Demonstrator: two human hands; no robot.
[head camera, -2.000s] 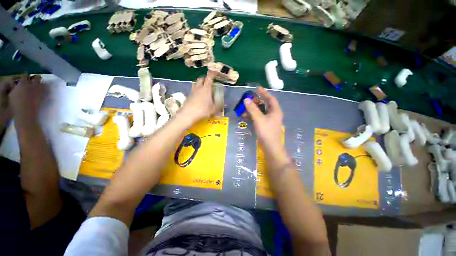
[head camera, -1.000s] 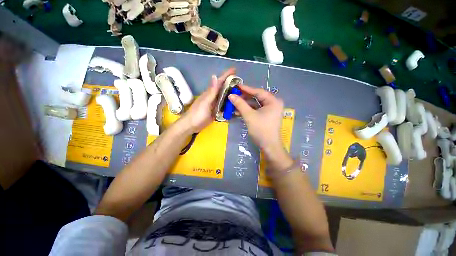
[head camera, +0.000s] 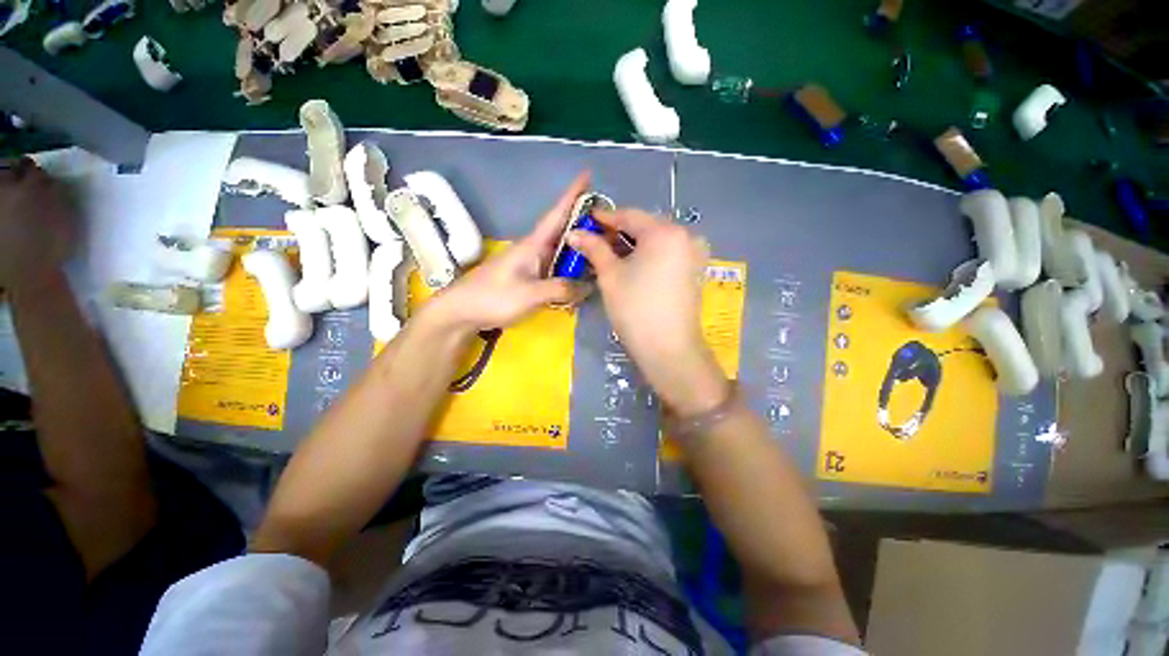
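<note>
My left hand (head camera: 506, 276) holds an off-white housing half (head camera: 583, 205), hollow side up, above the printed carton mat (head camera: 795, 231). A bright blue battery pack (head camera: 572, 263) lies in the hollow of the housing. My right hand (head camera: 654, 276) has its thumb and fingers on the blue battery pack at the housing. The fingers hide part of both things; whether a circuit board is there I cannot tell.
White housings (head camera: 344, 256) lie left on the mat, and more housings (head camera: 1006, 244) lie right. The green belt (head camera: 551, 77) behind carries beige parts (head camera: 410, 39), white shells and battery packs (head camera: 815, 113). Another person's arm (head camera: 77, 359) is at left. A cardboard box (head camera: 974, 596) is lower right.
My left hand has taken hold of a housing half. My right hand has brought the blue battery pack left into it. The camera view has shifted closer to the mat.
</note>
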